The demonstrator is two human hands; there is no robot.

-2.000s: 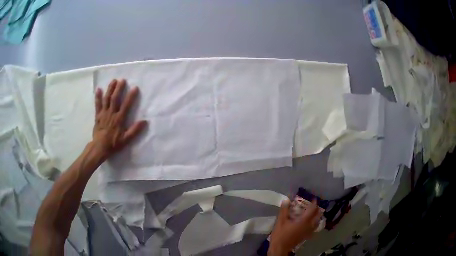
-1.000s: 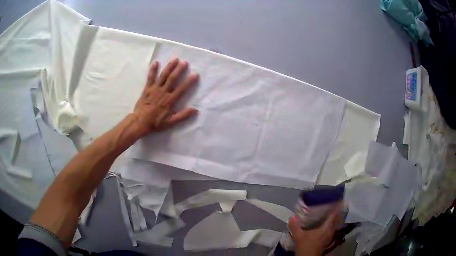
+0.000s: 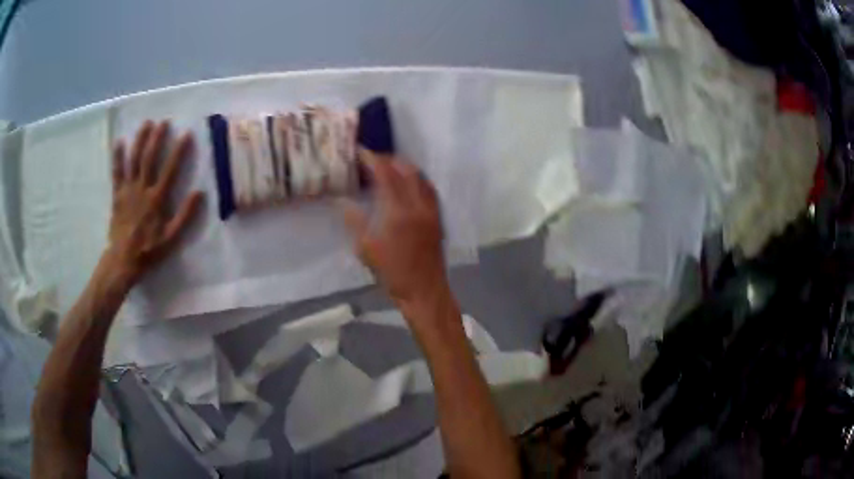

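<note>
The brick-like pattern weight (image 3: 295, 156), with dark blue ends and a striped wrapped middle, lies on the large white rectangular pattern piece (image 3: 272, 253). The pattern piece lies on cream fabric (image 3: 66, 178). My left hand (image 3: 150, 201) lies flat with fingers spread on the pattern piece, left of the weight. My right hand (image 3: 398, 220) is blurred at the weight's right end; its fingertips are at the dark end, and I cannot tell if they still grip it.
Dark-handled shears (image 3: 571, 332) lie at the near right. Small white pattern pieces (image 3: 646, 196) lie right of the fabric. Curved cream offcuts (image 3: 342, 402) lie along the near edge. Piled cream cloth (image 3: 721, 140) and part of a white container (image 3: 640, 21) are at the right.
My right hand has brought the weight from the near right onto the pattern piece. The shears now show at the near right. My left hand stays flat on the pattern piece. The view has shifted.
</note>
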